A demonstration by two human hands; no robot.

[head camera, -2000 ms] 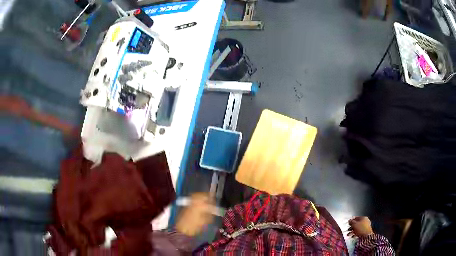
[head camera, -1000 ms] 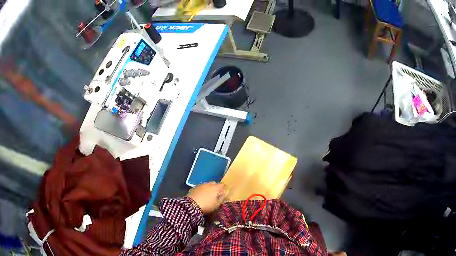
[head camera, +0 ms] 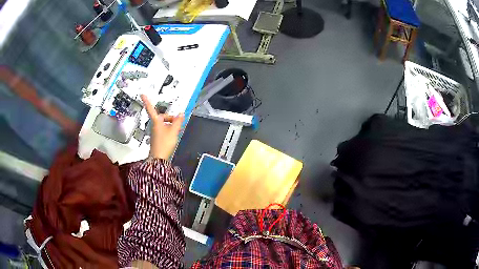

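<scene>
My left hand point(head camera: 165, 131) is over the right edge of the white, blue-edged table point(head camera: 202, 44), beside the overlock machine point(head camera: 118, 79). Its index finger is stretched toward the machine's needle area and its thumb is apart; it holds nothing that I can see. The sleeve is patterned. Rust-brown garment pieces point(head camera: 84, 194) are heaped at the near end of the table, left of my sleeve. The yellow wooden stool point(head camera: 260, 176) stands in front of me, next to the blue foot pedal point(head camera: 211, 176). My right hand is not in view.
A black bin point(head camera: 232, 89) stands beside the table's leg. A dark garment pile point(head camera: 404, 184) and a white basket point(head camera: 456, 97) are on the right. A blue-seated stool point(head camera: 400, 16) and a round black base point(head camera: 300, 22) are at the back. Thread cones point(head camera: 152, 34) stand behind the overlock.
My left hand has moved from the stool's edge up and left to the overlock. My right hand, seen at the lower right two seconds ago, is out of view. The view has shifted.
</scene>
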